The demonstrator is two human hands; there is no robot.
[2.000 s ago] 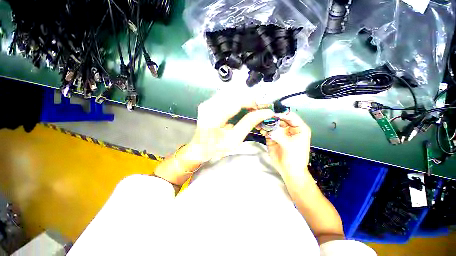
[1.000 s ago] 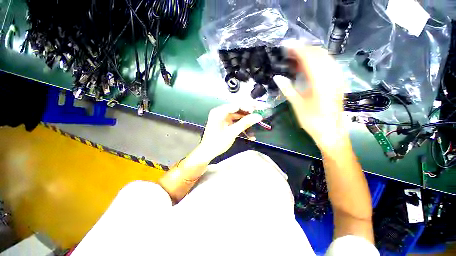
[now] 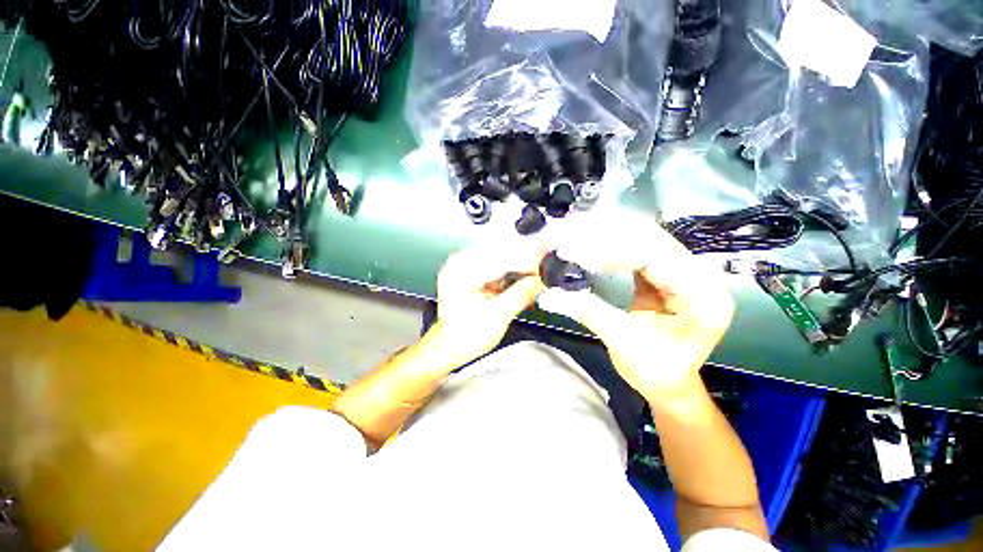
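Note:
A short rounded black housing part is between my two hands above the bench's near edge. My left hand is at its left side, fingers closed near it; a circuit board cannot be made out there now. My right hand pinches the black part from the right. Several similar black housing parts lie in the mouth of a clear plastic bag behind my hands. A looped black cable lies to the right of my right hand.
A large heap of black cables with silver tips hangs toward the green bench's left edge. Wired green circuit boards lie at right. More clear bags stand behind them. Blue bins with dark parts are under the bench.
My right hand has come back from the bag of housing parts to my left hand, now with a black part. The wires seen at my left fingertips no longer show.

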